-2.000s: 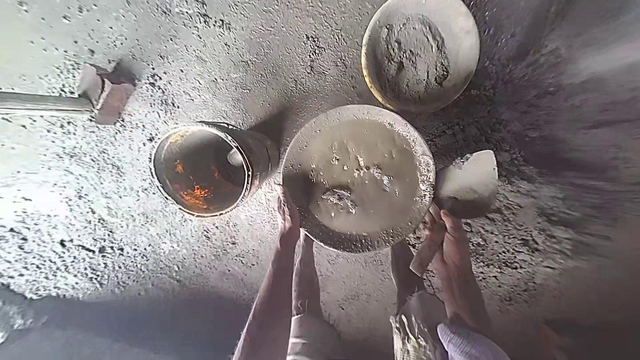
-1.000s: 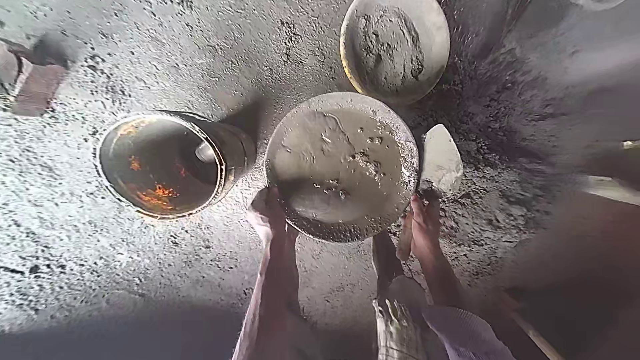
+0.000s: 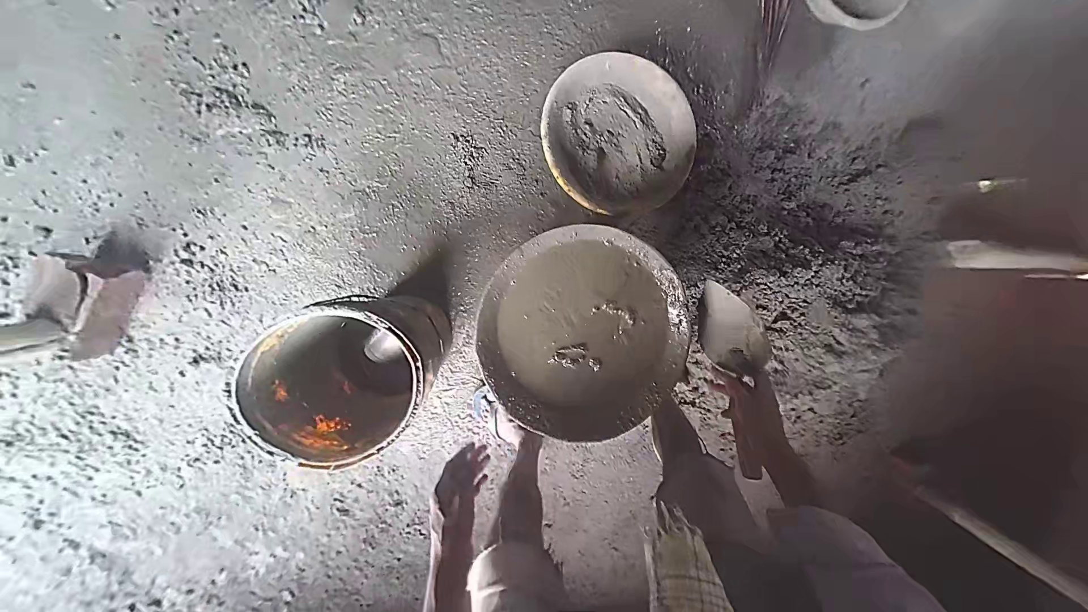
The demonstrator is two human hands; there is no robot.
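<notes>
A round metal pan (image 3: 582, 331) of wet grey mortar stands in front of my feet, at the middle of the view. My left hand (image 3: 461, 476) is off the pan, below its left edge, fingers apart and holding nothing. My right hand (image 3: 752, 404) is closed on the wooden handle of a trowel (image 3: 733, 327), whose mortar-smeared blade lies beside the pan's right rim. Beyond the pan sits a smaller round bowl (image 3: 620, 127) with a lump of grey mortar in it.
A metal drum (image 3: 416, 374) with orange stains inside stands left of the pan. At the far left a hoe-like tool (image 3: 55, 293) lies by a reddish brick piece (image 3: 110, 314). Loose grey mix (image 3: 799, 221) is spread at the right. Another pale container (image 3: 858, 10) shows at the top right edge.
Both hands have let go of the pan's rim. My left hand has drawn back below it; my right hand has moved outward with the trowel.
</notes>
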